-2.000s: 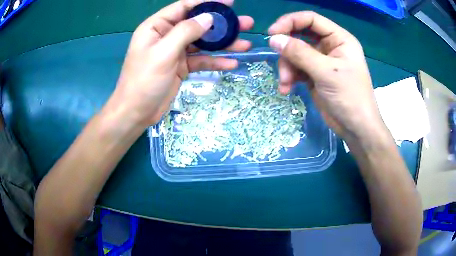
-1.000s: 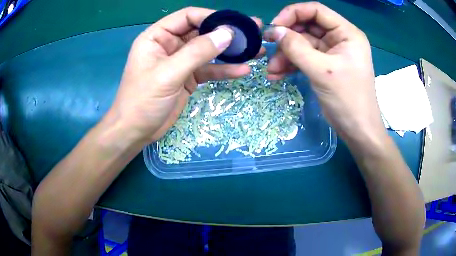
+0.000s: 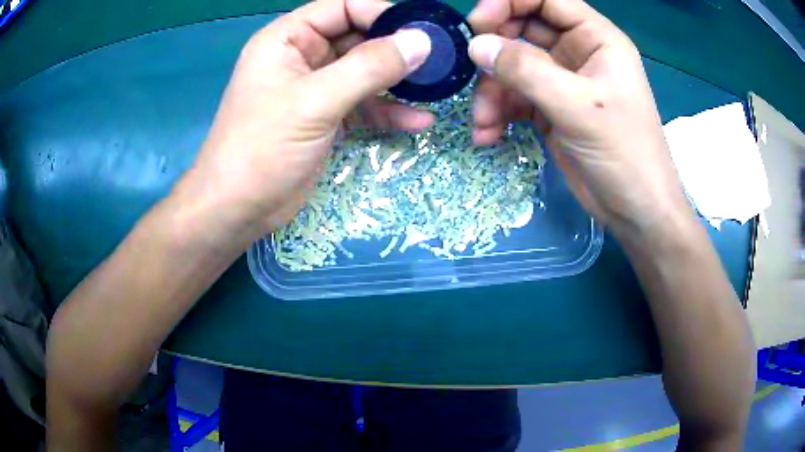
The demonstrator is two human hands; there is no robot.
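Note:
My left hand (image 3: 296, 115) holds a round black disc (image 3: 455, 78) upright, thumb on its pale grey-blue centre (image 3: 432, 64). My right hand (image 3: 574, 106) is at the disc's right edge, thumb and index finger together against the rim. A small light spot shows on the rim beside the right fingertips; whether a strip is between them is hidden. Below the hands, a clear shallow tray (image 3: 415, 281) holds a heap of small pale yellow-green strips (image 3: 415, 194).
The tray stands on a green bench top (image 3: 115, 159). White crumpled paper (image 3: 719, 163) lies at the right, beside tan cardboard (image 3: 781, 291) at the right edge. Dark grey-green cloth (image 3: 26, 353) shows at the left edge.
The right fingertips, apart from the disc with a thin strip earlier, now touch its rim. The disc has moved right and turned to face the camera more.

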